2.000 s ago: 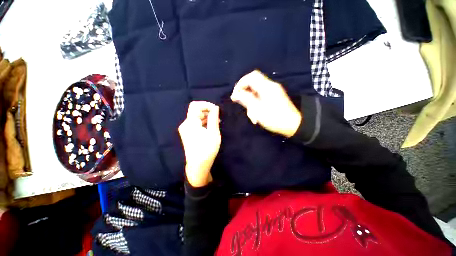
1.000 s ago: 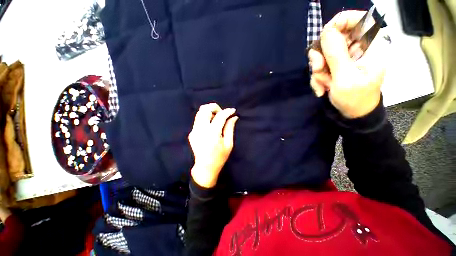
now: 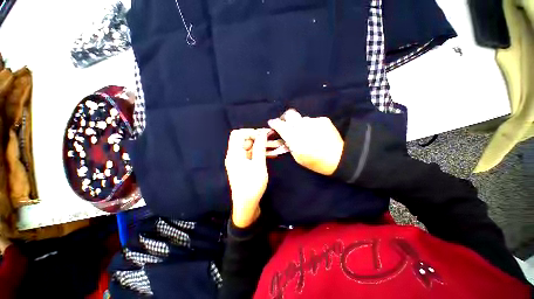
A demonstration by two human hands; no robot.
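A navy padded vest (image 3: 175,152) with checked edges lies spread under my hands. My left hand (image 3: 247,169) is over its lower middle, fingers curled and fingertips pinched together. My right hand (image 3: 313,143) is close beside it on the right, fingers bent, its fingertips meeting those of my left hand. What is between the fingertips is too small to tell. The metal snips seen earlier do not show clearly now. A loose pale thread (image 3: 188,35) with a small loop lies on the upper part of the vest.
A dark red tub (image 3: 99,150) of small white pieces stands left of the vest. Above it is a shiny clear packet (image 3: 101,36). Brown garments (image 3: 19,140) lie far left. Navy-and-checked cloth (image 3: 152,257) is heaped below. A black object (image 3: 489,23) and beige cloth (image 3: 515,87) are at right.
One second ago my right hand was raised at the upper right holding metal snips. It has come back down to my left hand, which has shifted only slightly.
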